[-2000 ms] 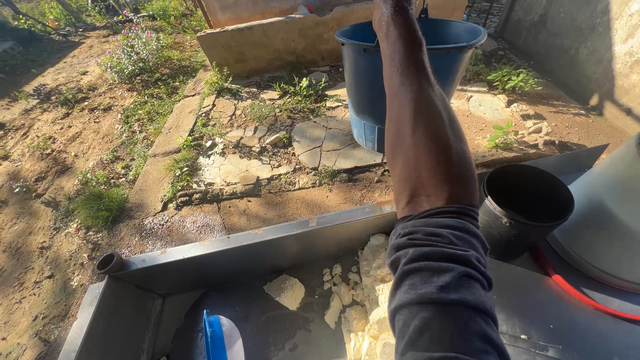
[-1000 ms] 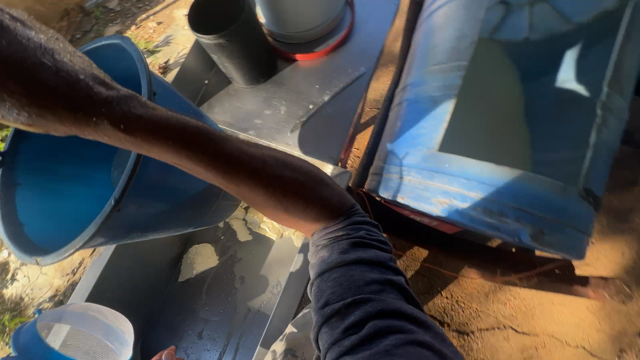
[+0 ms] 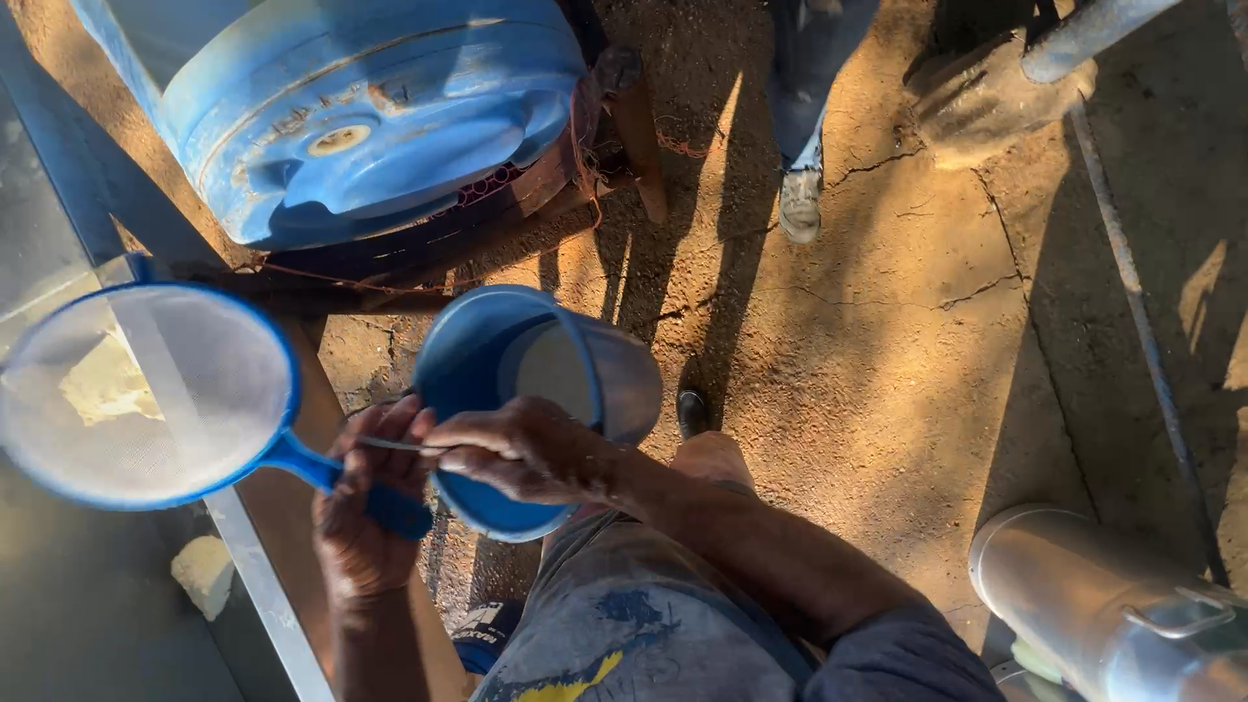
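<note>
In my left hand (image 3: 370, 507) is the blue handle of a round, fine-mesh strainer (image 3: 146, 395), which lies over the edge of a metal tray at the left. My right hand (image 3: 526, 448) grips a thin grey wire, probably the bail of the blue plastic bucket (image 3: 468, 336); its far end reaches my left fingers. Behind and below both hands, the bucket's mouth faces up and left. Something pale shows inside it; whether it is liquid cannot be told. Through the mesh a pale, crumbly chunk (image 3: 107, 380) is visible, and another chunk (image 3: 203, 575) lies in the tray.
The metal tray's rim (image 3: 263, 585) runs along the left. A large blue barrel (image 3: 390, 107) lies on a dark support at upper left. Another person's shoe (image 3: 800, 205) stands on cracked ground. A metal can (image 3: 1102, 595) is at lower right, and a metal pole (image 3: 1131, 263) slants at right.
The view has swung right and down. My right arm, earlier stretched out toward the blue bucket, is now bent near my body. The strainer, earlier low at the left, is now held out in my left hand.
</note>
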